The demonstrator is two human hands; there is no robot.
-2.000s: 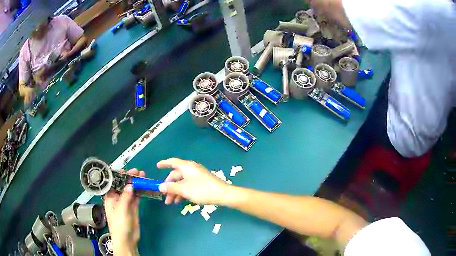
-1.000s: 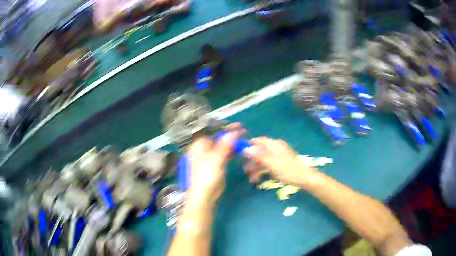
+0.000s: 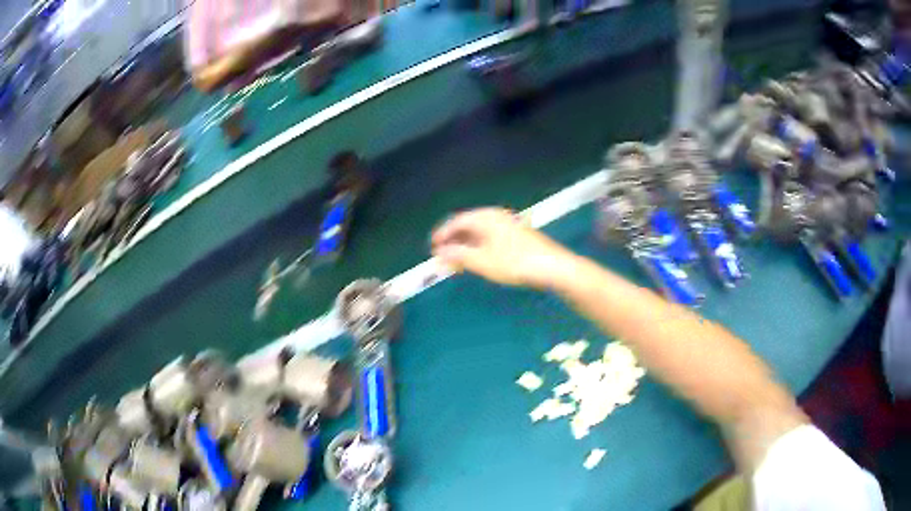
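A fan unit [image 3: 364,304] lies upright in the picture on the green bench, left of centre, its open handle showing a blue battery [image 3: 375,399]. My right hand [image 3: 487,247] is above the bench's pale edge, to the upper right of that unit and apart from it. Its fingers are bent together, and blur hides whether something small is between them. My left hand is not in view. A loose pile of pale adhesive pads [image 3: 599,387] lies on the bench below my right forearm.
Fan units are heaped at the left [image 3: 270,454]. More stand in rows [image 3: 631,160] and a heap at the right. A blue-battery unit [image 3: 333,228] lies on the dark conveyor [image 3: 430,180] beyond the pale edge [image 3: 569,203]. A person in pink is across; a sleeve shows at right.
My left hand has left the picture. The fan unit it held is out of my hands. My right hand has moved up off the battery. The conveyor unit has moved left and down.
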